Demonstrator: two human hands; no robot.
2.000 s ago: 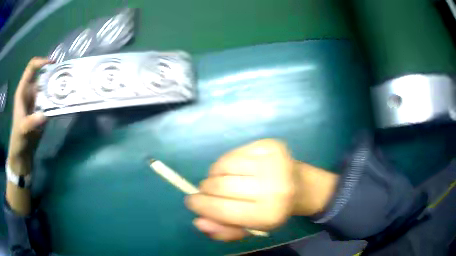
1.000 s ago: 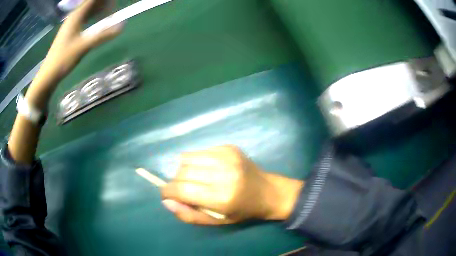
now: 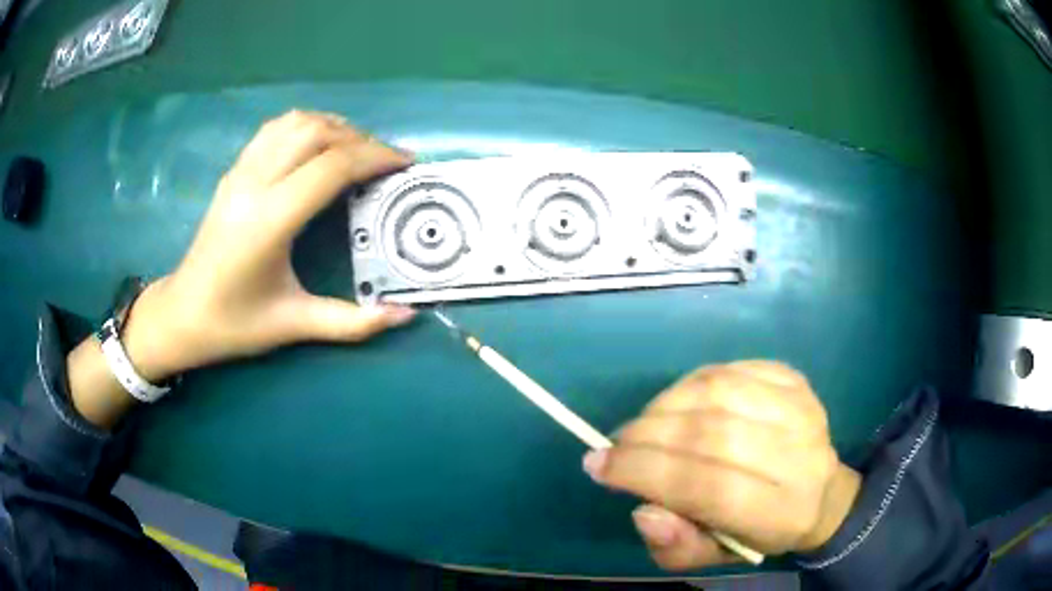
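A silver three-ring metal plate (image 3: 496, 231) lies on the glossy blue-green mat, its long sides running left to right. My left hand (image 3: 271, 237) grips the plate's left end, fingers on the far edge and thumb at the near corner. My right hand (image 3: 727, 462) holds a fine brush (image 3: 536, 395) with a pale wooden stick. The brush's thin tip points up and left, close to the plate's near edge by my left thumb. I cannot tell whether the tip touches the plate.
Another three-ring plate (image 3: 102, 43) lies on the green belt (image 3: 461, 46) at the far left. A small black round object (image 3: 23, 189) sits at the mat's left. A silver metal bracket (image 3: 1015, 361) stands at the right edge. Grey floor with a yellow line shows below.
One second ago my left hand was empty over the belt, at the far left; now it holds a plate on the mat. My right hand has moved right, still with the brush. The view has shifted.
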